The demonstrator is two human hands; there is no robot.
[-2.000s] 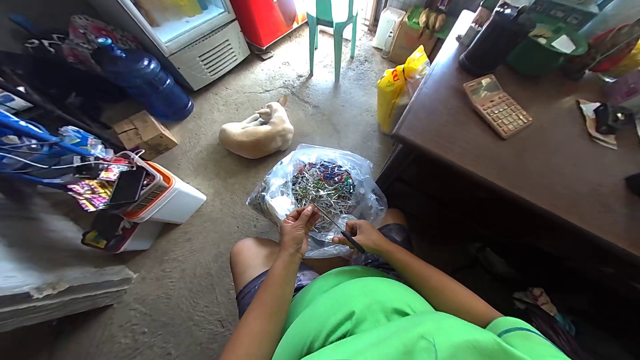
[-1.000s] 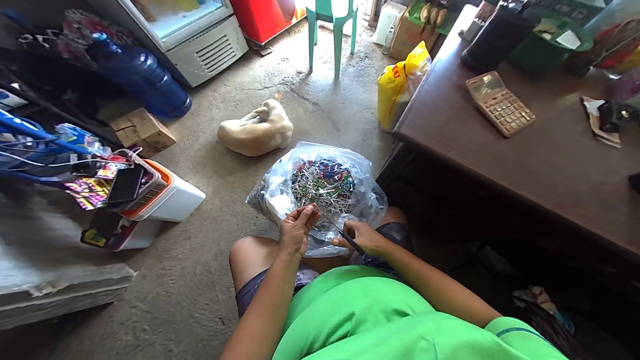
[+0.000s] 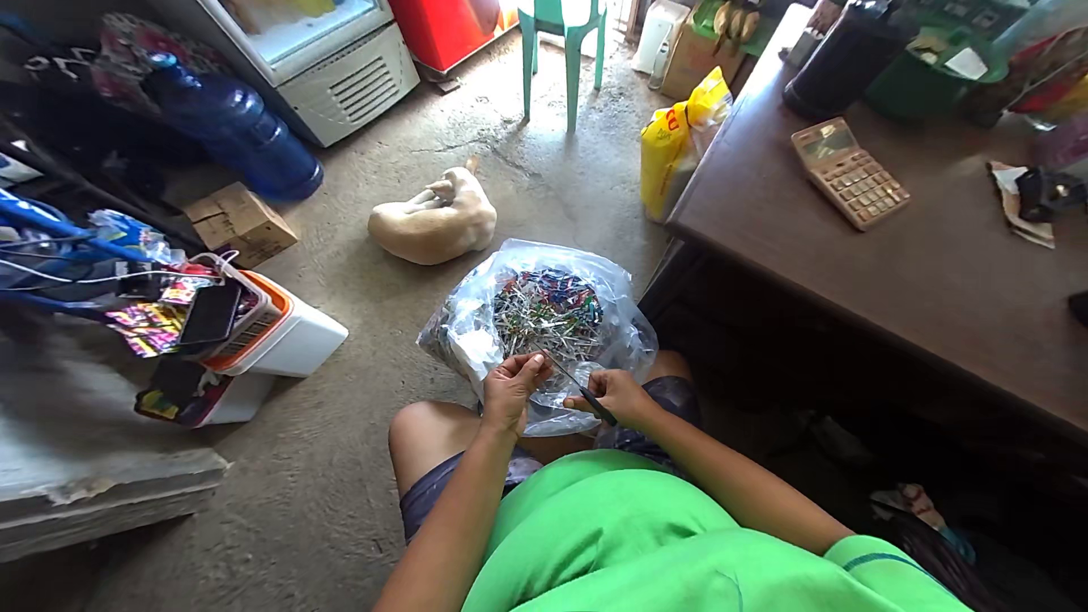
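Observation:
A clear plastic bag (image 3: 625, 327) lies open between my knees, filled with many thin shiny strips (image 3: 552, 314) in silver, green, blue and red. Over its near side, my left hand (image 3: 512, 384) pinches something small between thumb and fingertips, too small to name. My right hand (image 3: 619, 398) holds a thin metal tool with a black handle (image 3: 598, 406), perhaps scissors or a blade. The tool's tip points up and left, reaching the fingertips of my left hand.
A dog (image 3: 438, 217) lies curled on the concrete floor beyond the bag. To the right stands a brown table (image 3: 858, 280) with a calculator (image 3: 850, 174), beside a yellow bag (image 3: 671, 153). At left are a white bin (image 3: 310, 336), a cardboard box (image 3: 240, 223) and a blue water jug (image 3: 242, 127).
The dog's head has shifted slightly. Both hands stay at nearly the same place over the bag.

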